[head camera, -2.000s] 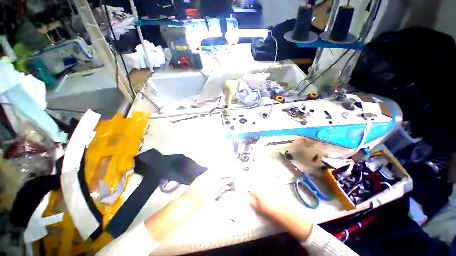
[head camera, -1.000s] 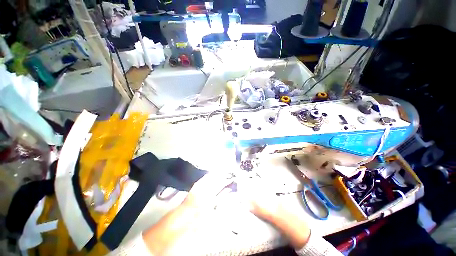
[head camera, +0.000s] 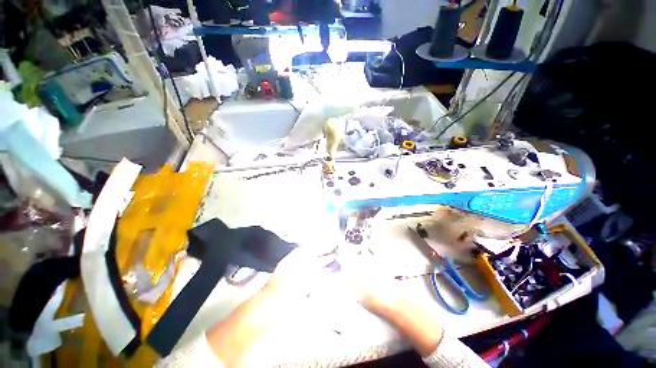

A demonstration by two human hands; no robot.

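Observation:
A black curved fabric piece (head camera: 190,295) lies left of the needle, folded at its upper part, its right end reaching my left hand. My left hand (head camera: 270,305) lies on the table at the fabric's right end, its fingers lost in glare. My right hand (head camera: 399,313) lies right of it, below the presser foot (head camera: 352,233), its fingertips also washed out. Whether either hand grips anything is hidden by the glare. The white sewing machine head (head camera: 431,172) with a blue side stripe stands beyond my right hand.
Blue-handled scissors (head camera: 454,284) lie right of the needle. A yellow-edged parts box (head camera: 503,287) is at the right end. Curved white bands (head camera: 97,262) with black edges lie on yellow plastic (head camera: 169,205) at left. Dark thread cones (head camera: 503,32) stand above the machine.
The camera view has shifted slightly. My hands and the black fabric stay in nearly the same place on the table.

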